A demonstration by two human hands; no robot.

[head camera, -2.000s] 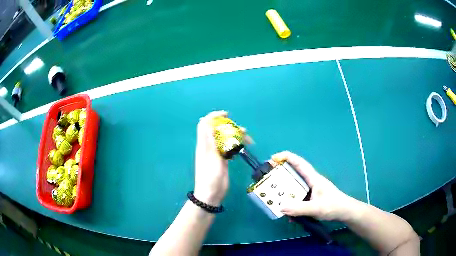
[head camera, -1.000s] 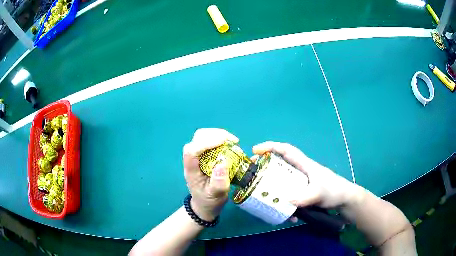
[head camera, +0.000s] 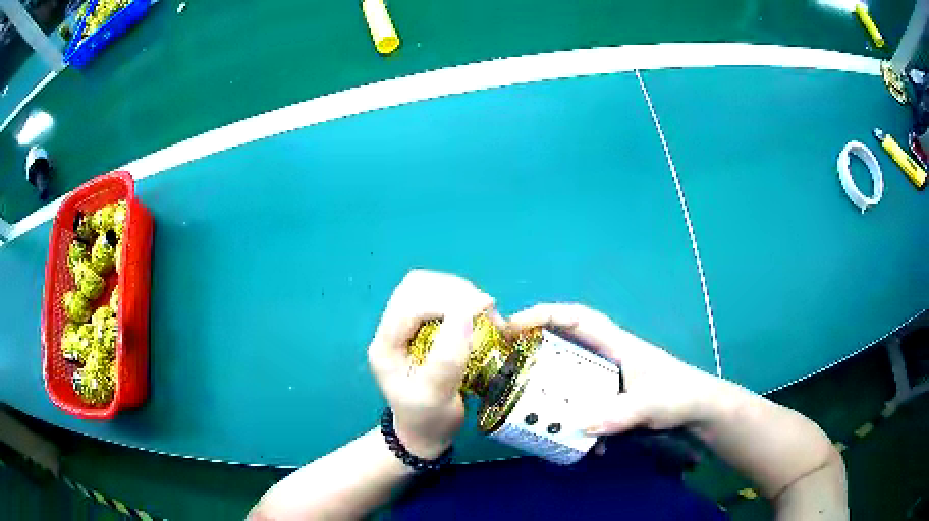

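The microphone body (head camera: 562,395) is a white barrel with a gold trim ring, lying tilted in my right hand (head camera: 652,392). Dark buttons show on its near side. My left hand (head camera: 423,351) is closed around a gold mesh grille (head camera: 484,351) at the top end of the body. The grille's dark collar meets the gold-rimmed top; whether it is fully seated cannot be told. My fingers hide part of the grille. The handle is hardly visible against the dark blue clothing.
A red basket (head camera: 134,305) of gold grilles stands at left. A white tape roll (head camera: 861,175) and a yellow pointed tool (head camera: 900,159) lie at right. Beyond the white rail, the belt carries yellow cylinders (head camera: 381,29), another microphone (head camera: 39,171) and a blue basket (head camera: 107,38).
My left hand has brought the grille down over the core onto the body's top, then shifted its grip around it. The yellow cylinder and the microphone on the belt have moved left in view.
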